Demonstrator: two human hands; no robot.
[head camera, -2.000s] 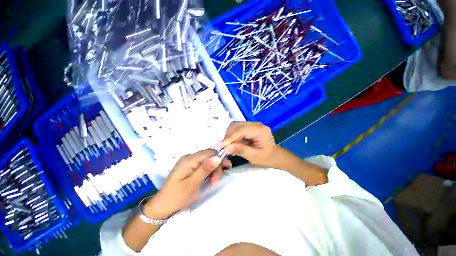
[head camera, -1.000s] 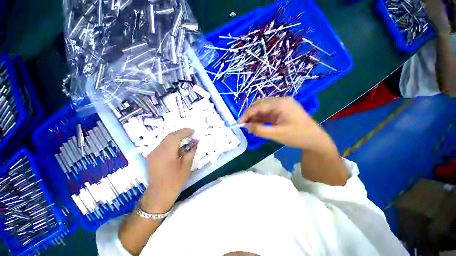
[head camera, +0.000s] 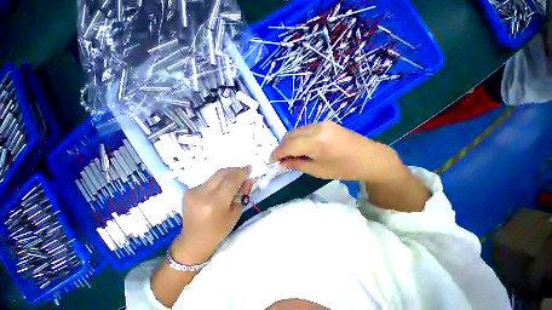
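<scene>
My left hand (head camera: 215, 209) is over the near end of the white tray (head camera: 145, 151), its fingers closed round a small part with a dark round end (head camera: 244, 199). A thin red piece sticks out beside it. My right hand (head camera: 324, 151) is just to the right, thumb and fingertips pinching a thin rod with a dark red portion (head camera: 295, 158). The rod's tip is close to the left fingertips; whether it touches anything is unclear. Small white parts (head camera: 233, 142) are heaped in the tray beyond both hands.
A clear plastic bag of silver tubes (head camera: 160, 51) covers the tray's far end. The right blue tray (head camera: 423, 45) holds loose rods. The left blue tray (head camera: 115, 257) holds two rows of units. Blue bins (head camera: 39, 239) stand far left. Another blue bin (head camera: 514, 39) and white cloth are upper right.
My right hand has moved slightly left and down, bringing the rod closer to my left hand. My left hand has shifted slightly down and right. A thin red piece now shows beside it.
</scene>
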